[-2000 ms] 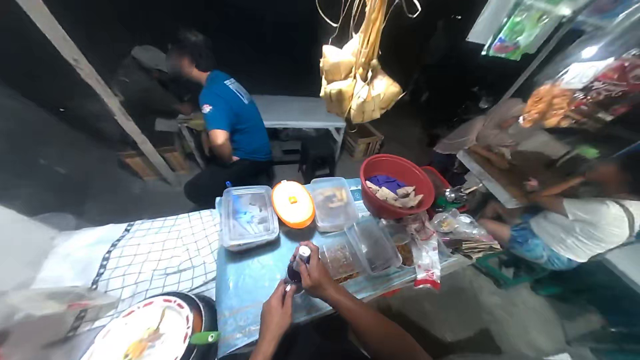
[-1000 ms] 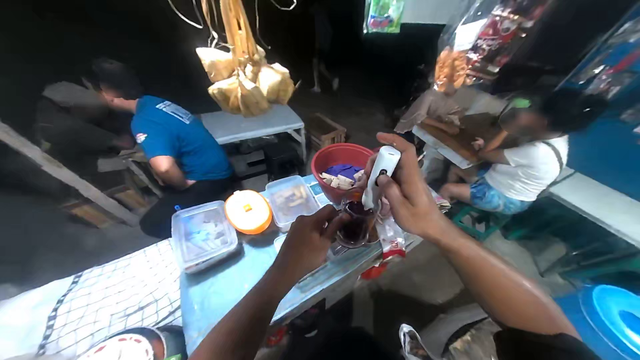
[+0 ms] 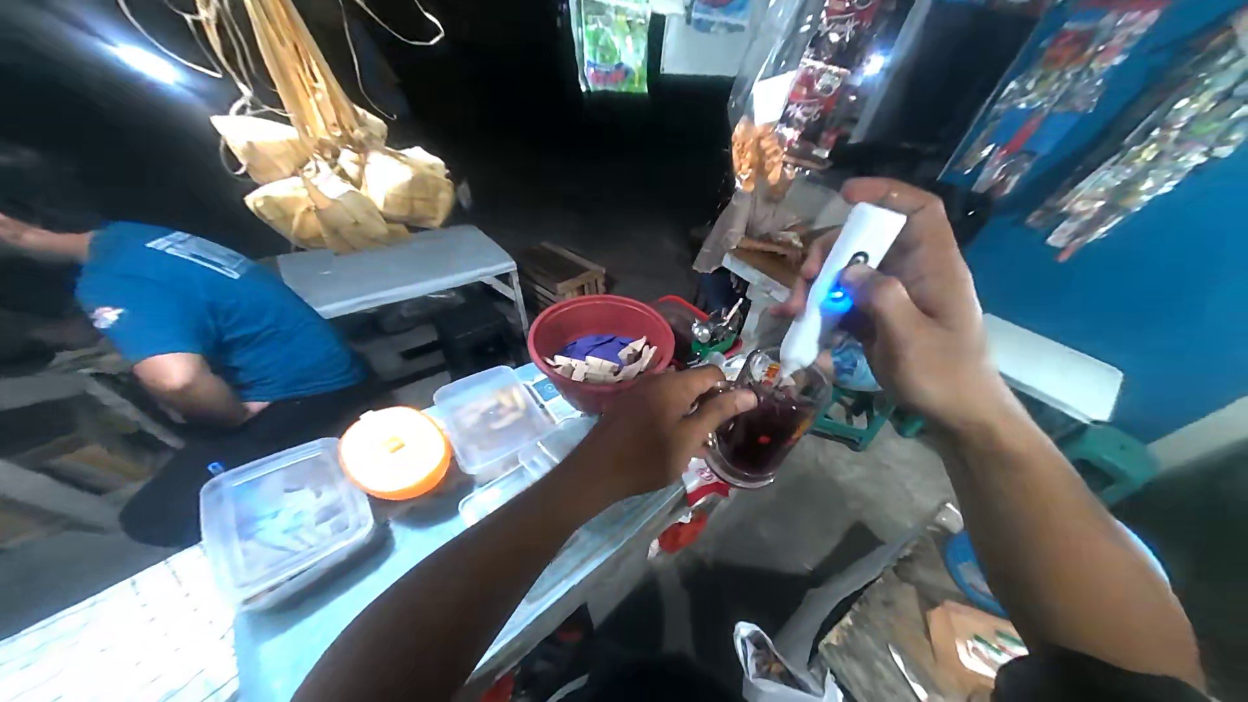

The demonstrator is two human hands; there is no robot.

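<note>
My left hand point(image 3: 668, 429) grips a clear glass mug point(image 3: 765, 434) of dark reddish-brown liquid, tilted beyond the table's edge. Above it, my right hand point(image 3: 912, 302) holds a white handheld device point(image 3: 848, 278), its thumb beside a glowing blue light. The device's narrow lower end points down into the mug's mouth; its tip is hard to make out. Behind the mug is a red plastic basin point(image 3: 600, 322) with a purple item and small pale packets. Left of my left hand are a lidded plastic tub with an orange rim point(image 3: 395, 453) and clear plastic containers point(image 3: 288, 522).
Woven leaf pouches point(image 3: 336, 180) hang above at the left. A person in a blue shirt point(image 3: 210, 312) sits by a bench point(image 3: 400, 273). Another person sits behind my right hand, partly hidden. Hanging packets point(image 3: 1150, 136) line the right. A plastic bag point(image 3: 780, 663) lies low in front.
The white device now shows a blue light and points into the mug. Two seconds ago both hands were together low over the table's front. The view has swung right.
</note>
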